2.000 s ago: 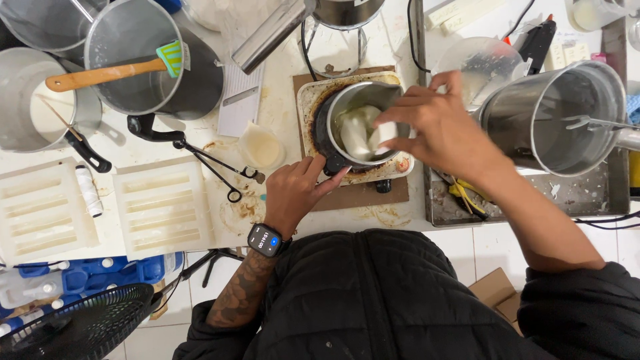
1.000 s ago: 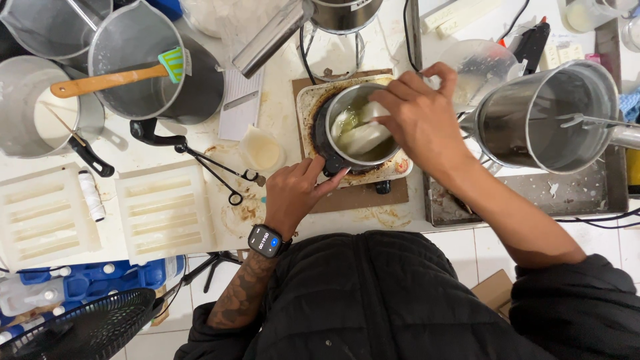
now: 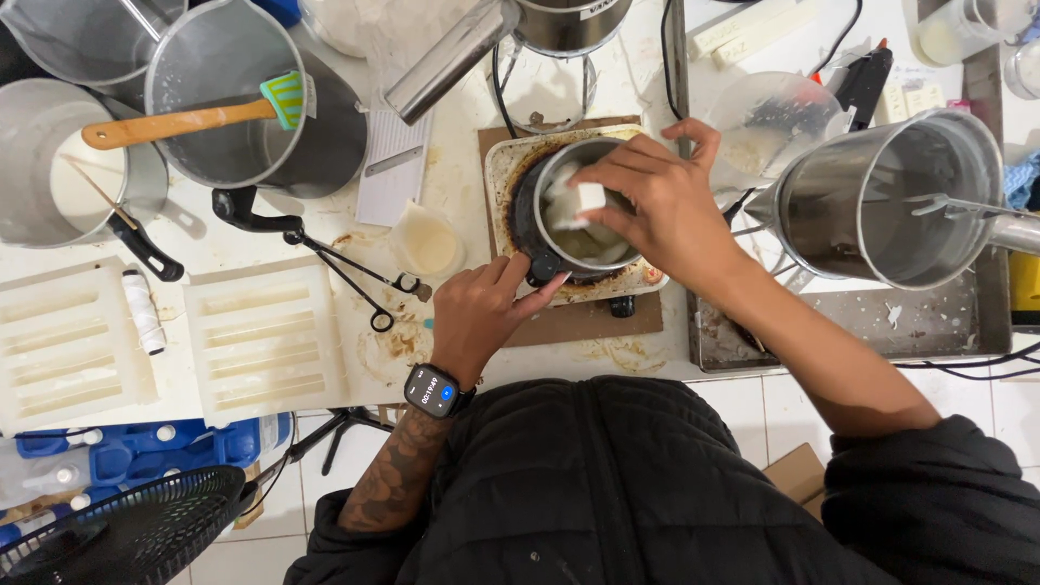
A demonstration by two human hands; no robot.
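A small metal pot [image 3: 605,262] with a black handle stands on a stained electric hot plate [image 3: 652,275]. Yellowish liquid and pale pieces lie inside it. My left hand [image 3: 479,313] is at the near left of the pot, its fingers on the black handle [image 3: 543,266]. Over the pot's opening, my right hand [image 3: 662,195] pinches a white block [image 3: 591,197] between thumb and fingers; its left part is blurred. A small plastic cup [image 3: 429,244] with pale contents stands left of the hot plate.
Pale bar moulds [image 3: 264,341] lie at the left, near a thread spool [image 3: 144,312] and large metal pots [image 3: 333,122]. A metal pitcher [image 3: 886,203] stands at the right by a metal tray [image 3: 849,357]. Another pot's handle [image 3: 451,61] reaches in above the hot plate.
My right hand, lower into the pot a second ago, is now raised a little, and the white block shows plainly between its fingers. My left hand has stayed on the pot's handle.
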